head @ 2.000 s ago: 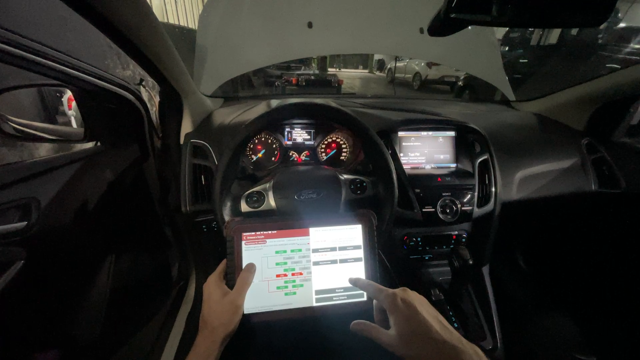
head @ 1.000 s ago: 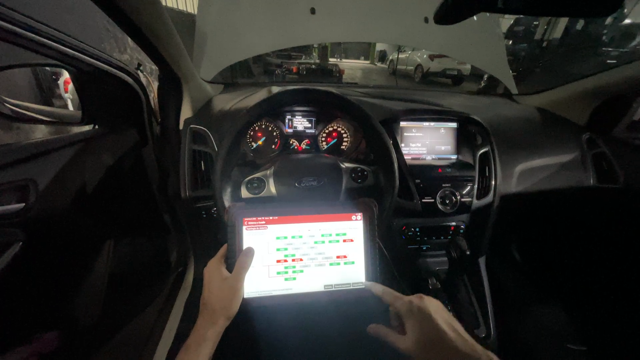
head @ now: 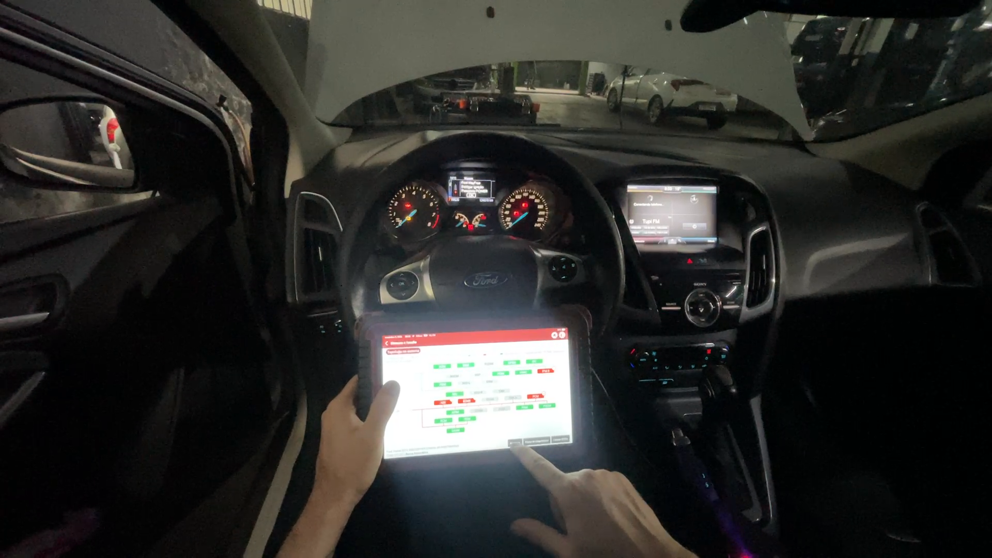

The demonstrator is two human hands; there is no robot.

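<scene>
A diagnostic tablet (head: 477, 395) in a dark case is lit in front of the Ford steering wheel (head: 486, 275), its screen showing a diagram of green, red and grey boxes. My left hand (head: 353, 438) grips the tablet's left side, thumb over the screen edge and fingers hidden behind. Index finger extended, my right hand (head: 593, 500) reaches to a small button at the lower right of the screen; whether the fingertip touches the glass cannot be told. It holds nothing, and its thumb is spread apart.
Behind the wheel glows the instrument cluster (head: 469, 209). To the right are the centre display (head: 673, 213), the round audio knob (head: 704, 307) and the gear lever (head: 717, 391). The driver's door (head: 147, 349) lies left. Through the windscreen, a raised hood (head: 542, 39) shows.
The side panel of buttons on the tablet screen has given way to the full diagram. My right index finger has shifted left along the screen's bottom edge since a second ago.
</scene>
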